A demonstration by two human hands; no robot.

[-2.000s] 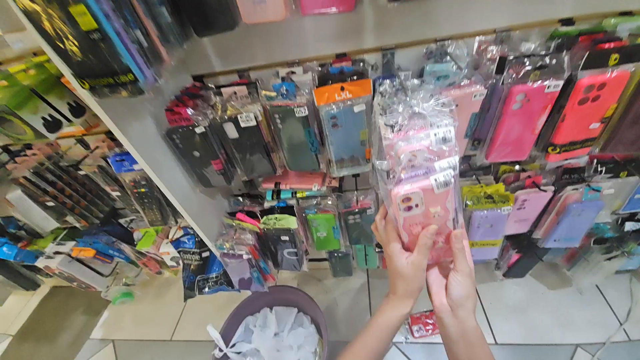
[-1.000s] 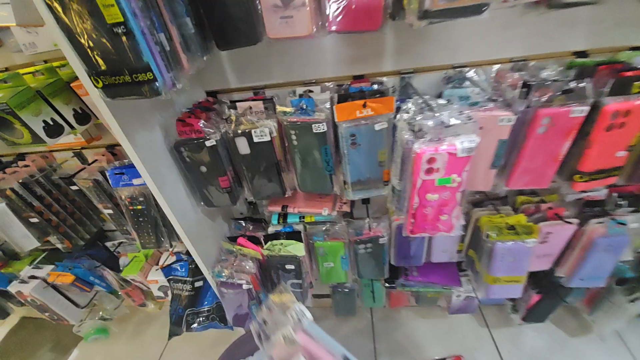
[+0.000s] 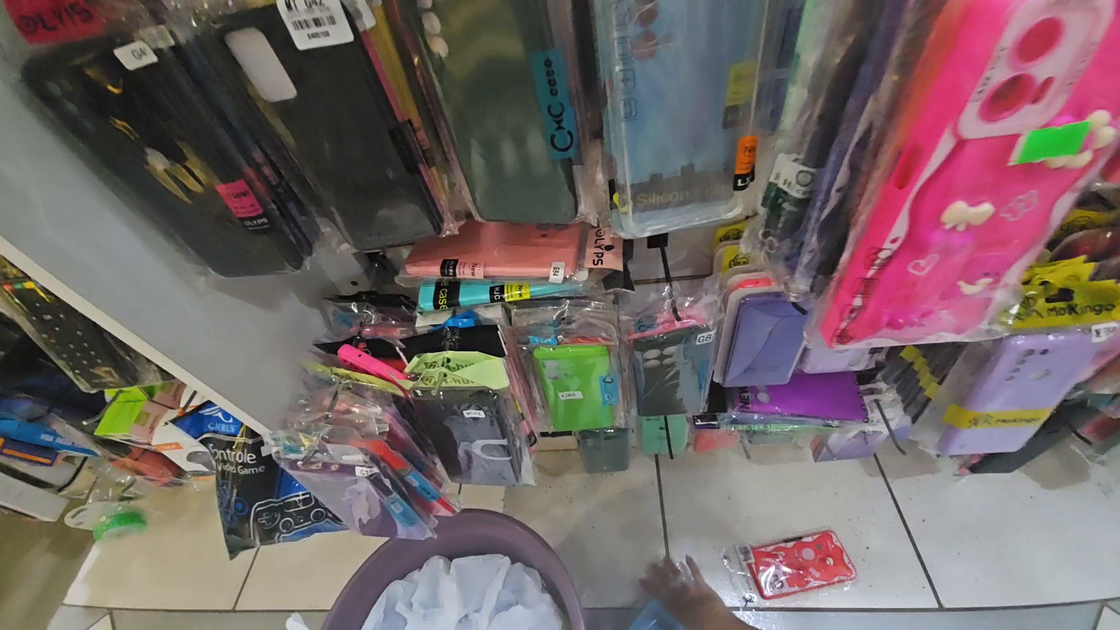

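Note:
What appears to be my right hand (image 3: pixel 687 593) is low at the bottom edge, just above the floor tiles, its fingers partly spread. A blue item (image 3: pixel 654 616) lies beside or under the fingers; whether the hand grips it cannot be told. To the right of the hand, a red patterned phone case in clear packaging (image 3: pixel 801 564) lies on the floor, apart from the fingers. My left hand is out of view. A packaged bright pink phone case (image 3: pixel 971 192) hangs large at the upper right.
Packaged dark cases (image 3: pixel 166 166), a blue silicone case (image 3: pixel 682 131), a green case (image 3: pixel 573 385) and lilac cases (image 3: pixel 1015 376) hang on the rack. A purple bin (image 3: pixel 542 556) holding white plastic stands at the bottom. A grey partition (image 3: pixel 149 289) is at the left, beside a game controller package (image 3: pixel 254 499).
Two seconds ago both hands held pink packaged phone cases before the rack. A second ago a bright pink case hung there. Now one hand is low near the floor; the view has moved closer.

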